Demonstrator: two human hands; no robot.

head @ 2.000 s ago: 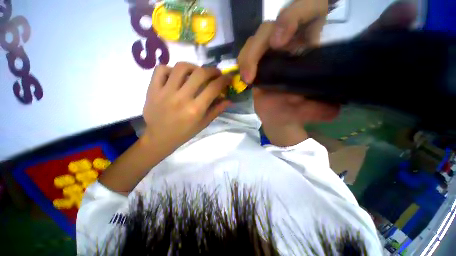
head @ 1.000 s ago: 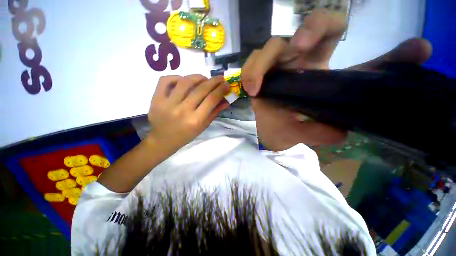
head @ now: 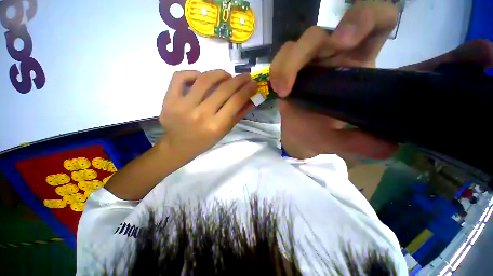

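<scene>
My left hand (head: 202,108) pinches a small yellow and green board-and-housing assembly (head: 262,86) at the bench's near edge; the fingers cover most of it. A pale patch shows on its lower side. My right hand (head: 330,46) is wrapped around a long thick black electric screwdriver (head: 389,99), lying sideways, large and dark. Its fingertips are right beside the assembly. The driver's tip and any screw are hidden. Another board-and-housing assembly (head: 220,20), with two round yellow lobes and a green middle, lies on the white bench at the top.
The white bench (head: 102,70) has purple lettering. A grey and black device (head: 251,56) stands just beyond my hands. Below the bench, a blue-rimmed red bin (head: 32,183) holds several yellow housings (head: 81,175). Blue plastic (head: 478,24) shows at the top right.
Both hands and the driver have shifted slightly right in view with the held assembly. The grips look the same. The assembly on the bench now sits higher and further right in view.
</scene>
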